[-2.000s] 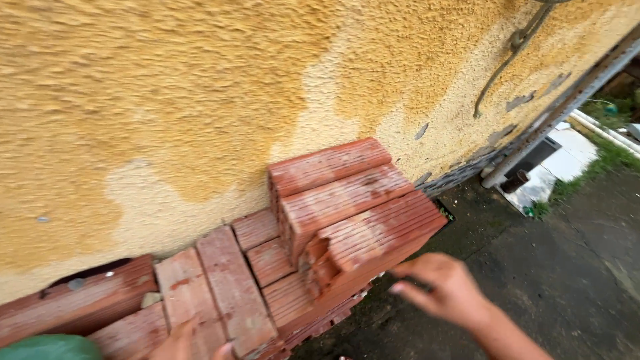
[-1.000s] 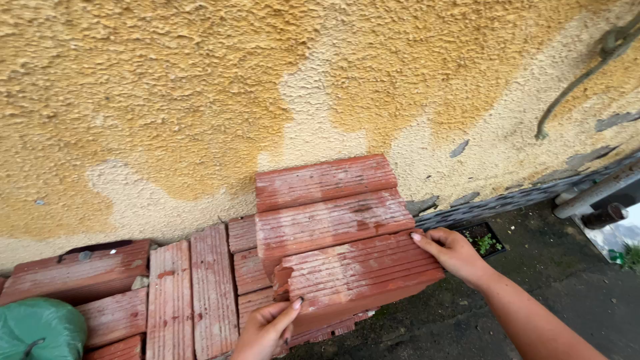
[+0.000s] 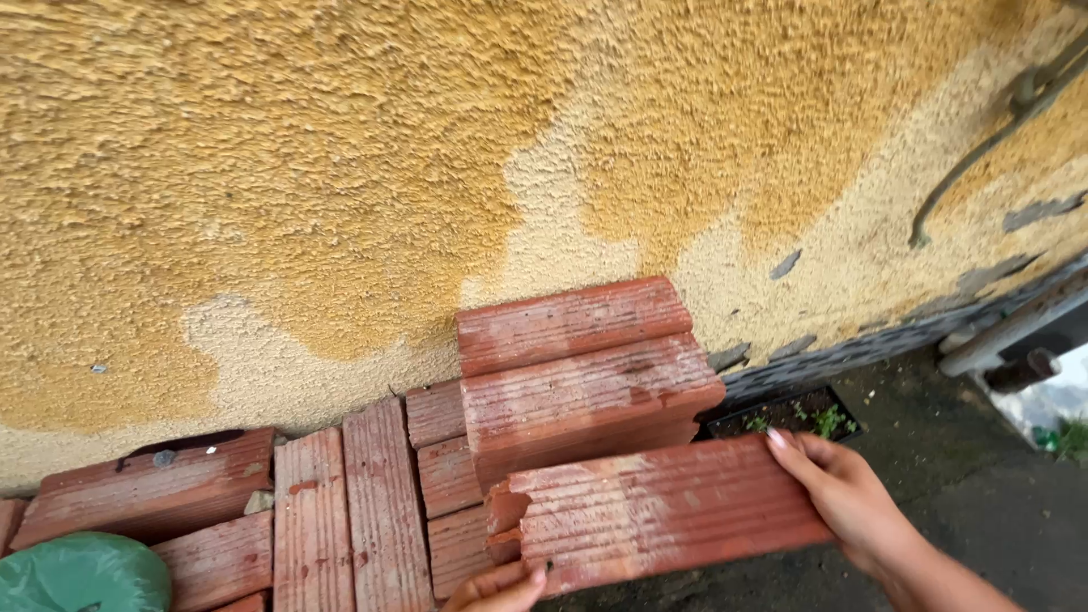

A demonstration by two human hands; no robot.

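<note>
Between my two hands is a red hollow clay brick (image 3: 671, 510) with ribbed faces, broken and jagged at its left end. My right hand (image 3: 841, 493) grips its right end, thumb on top. At the broken lower left corner, my left hand (image 3: 501, 591) holds it with the fingertips, partly cut off by the frame's bottom edge. Just behind it, two more ribbed bricks, a nearer one (image 3: 586, 391) and a farther one (image 3: 578, 323), lie side by side against the wall on top of the stack.
A rough yellow plastered wall (image 3: 340, 170) rises behind the stack. More bricks (image 3: 382, 501) lie to the left, with a green plastic bag (image 3: 85, 574) at the lower left. A planter with small plants (image 3: 820, 416) stands on the dark ground, near a pipe (image 3: 1011, 323).
The broken brick, beside the other two on the stack a second ago, is now apart from them, nearer me and lower in view. My right hand was off it two seconds ago.
</note>
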